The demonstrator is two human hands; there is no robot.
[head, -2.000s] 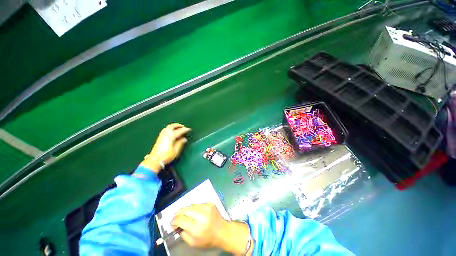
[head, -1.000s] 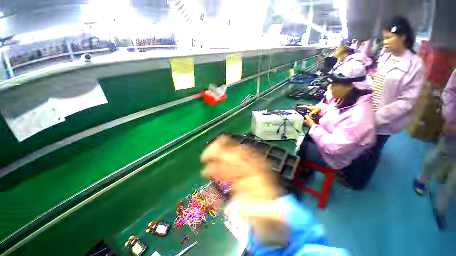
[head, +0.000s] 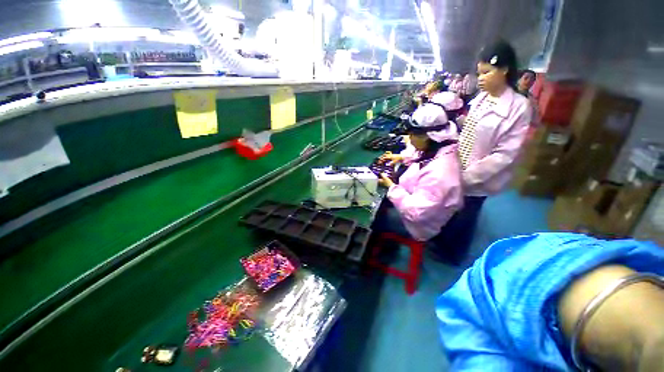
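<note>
My right hand (head: 646, 338) is cut off by the right edge; only the wrist with a metal bangle, the start of the hand and the blue sleeve show large at the lower right. Its fingers are out of the picture. My left hand is not in view. A tangled pile of coloured lead wires (head: 218, 320) lies on the green bench. Behind it stands a dark parts box (head: 290, 281) with more coloured pieces. An open unit (head: 161, 354) with pale and gold parts lies left of the pile, at the bottom edge.
A shiny clear plastic bag (head: 304, 320) lies right of the pile. Black foam trays (head: 309, 224) lie behind the box, then a white metal box (head: 342, 187) with cables. A seated worker (head: 429, 182) on a red stool and a standing person (head: 495, 131) are beyond. Cartons (head: 546, 163) stand at right.
The view has swung up and to the right. My right hand has moved from over the coloured pile to the right edge. My left hand, seen earlier beside the lower-left tray, has left the picture.
</note>
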